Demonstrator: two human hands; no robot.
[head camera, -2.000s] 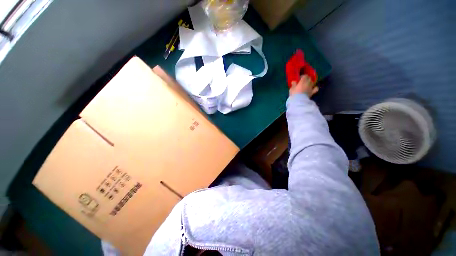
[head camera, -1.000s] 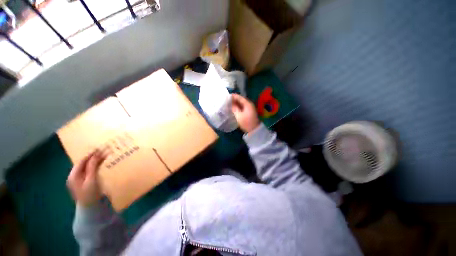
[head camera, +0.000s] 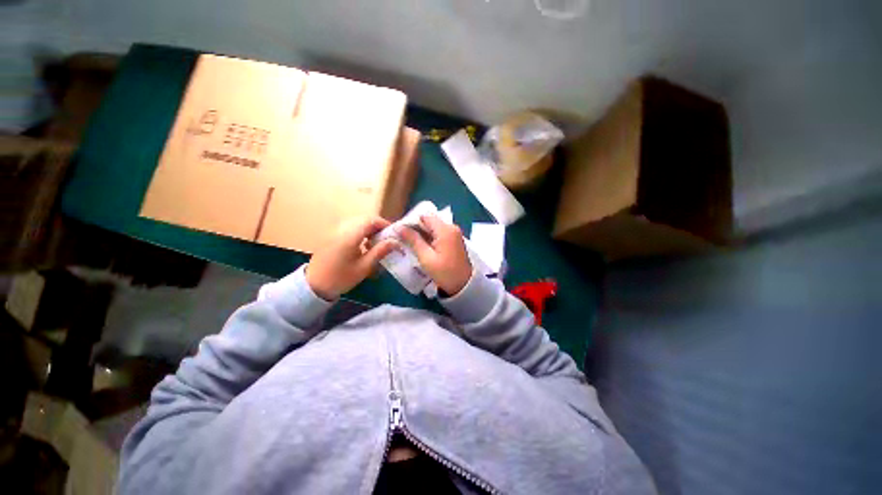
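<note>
A white label strip (head camera: 411, 273) is bunched between my two hands, in front of my chest at the near edge of the table. My left hand (head camera: 341, 259) holds its left side with thumb and fingers. My right hand (head camera: 442, 254) holds its right side, fingers bent over it. Dark print on the strip is too small to read. Flat cartons (head camera: 319, 155) lie stacked to the left, with slots and black print on the top one. More white strip (head camera: 488, 244) lies just right of my right hand.
The red tape dispenser (head camera: 535, 296) lies near the table's right end. A flat white strip (head camera: 481, 179) and a clear plastic bag (head camera: 523, 143) with something yellowish are by the wall. Yellow-and-black sticks (head camera: 451, 133) lie beside them. A brown open carton (head camera: 607, 164) stands at the back right.
My right hand has left the red dispenser and come to the label strip. My left hand has moved off the carton onto the strip. The strip is now bunched up, and the view has turned.
</note>
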